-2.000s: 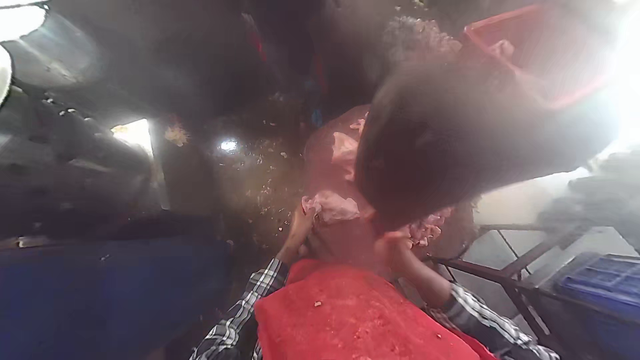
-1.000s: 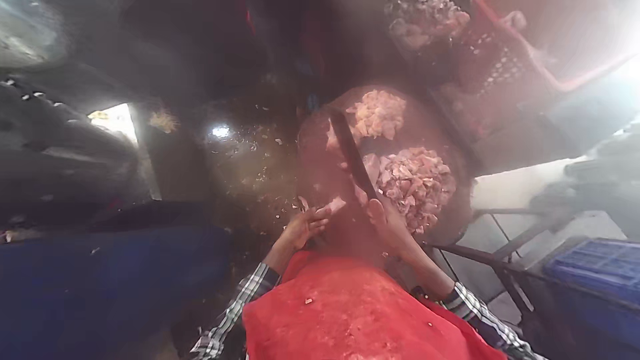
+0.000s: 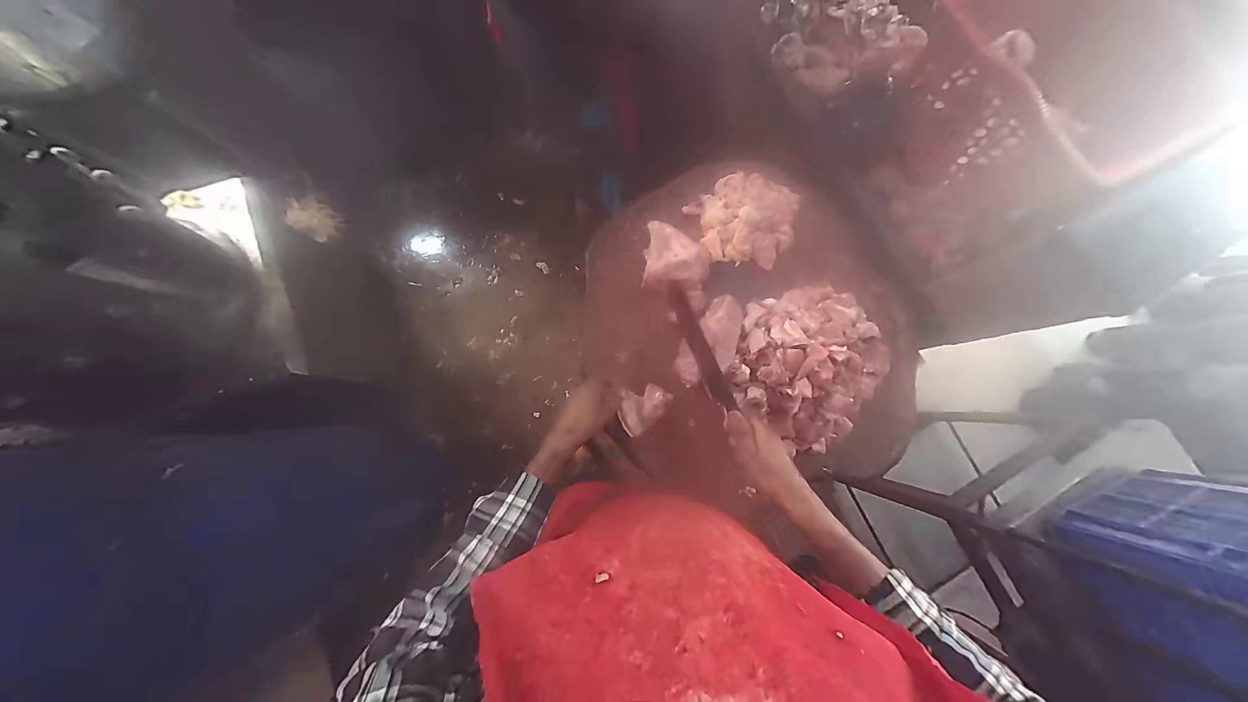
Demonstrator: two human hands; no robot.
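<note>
On a round chopping block [image 3: 624, 292] lie a heap of chopped raw meat [image 3: 814, 366] at the right, a smaller yellowish pile of meat pieces [image 3: 749, 216] at the far side and a pale chunk of meat [image 3: 673, 253] beside it. My right hand [image 3: 756, 444] is closed on the handle end of a cleaver or large knife [image 3: 700, 346], whose dark blade points away from me, near another piece of meat [image 3: 721, 331]. At the block's near left edge my left hand [image 3: 585, 419] is against a small piece of meat [image 3: 643, 409]; haze blurs its fingers, so its grip is unclear.
A red plastic crate [image 3: 1063, 136] stands at the upper right, with more raw meat [image 3: 843, 44] left of it. A blue crate [image 3: 1160, 526] is at the lower right by a dark metal frame [image 3: 916, 497]. A blue surface [image 3: 214, 546] spans the lower left.
The large dark shape over the block two seconds ago no longer covers it, and the meat piles show. Since one second ago, the blade has moved closer to the chopped heap.
</note>
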